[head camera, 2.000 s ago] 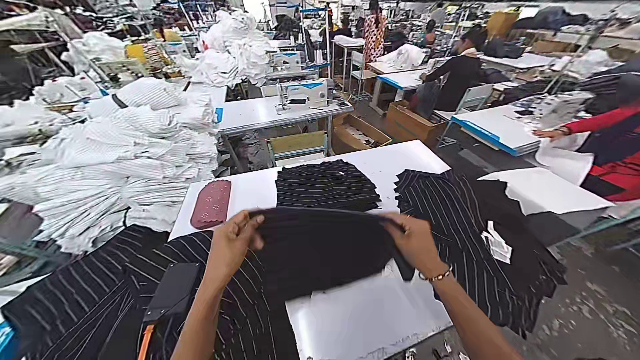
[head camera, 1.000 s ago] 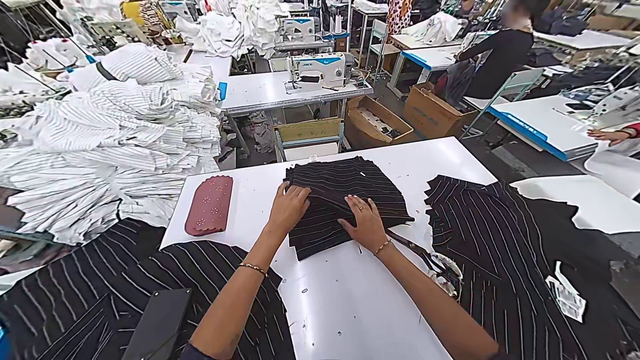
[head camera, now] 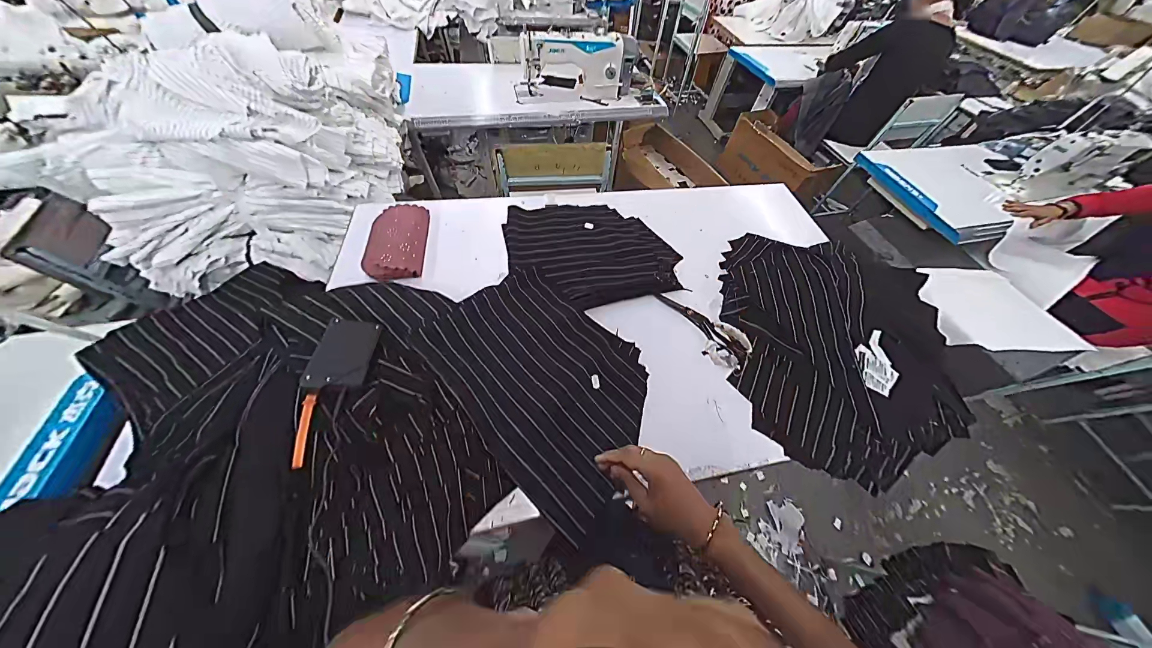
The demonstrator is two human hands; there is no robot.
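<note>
A black pinstriped fabric piece with a small white sticker slants from the worktable down to its near edge. My right hand is at the piece's lower right edge, fingers bent against the cloth; a firm grip cannot be made out. My left hand, blurred and cut off by the bottom of the view, lies below the cloth's lower end, its fingers hidden. Beyond is a stack of striped pieces. Scissors lie right of it, beside a second striped pile bearing a white tag.
A maroon scalloped case is on the white table. At left, a black phone-like object with an orange strip rests on striped garments. A white garment heap and sewing machine stand beyond. A person's hand shows at right.
My hands have moved from the stack in the middle down to the near table edge. A striped piece now lies slanted left of the scissors, where bare white tabletop showed a second ago.
</note>
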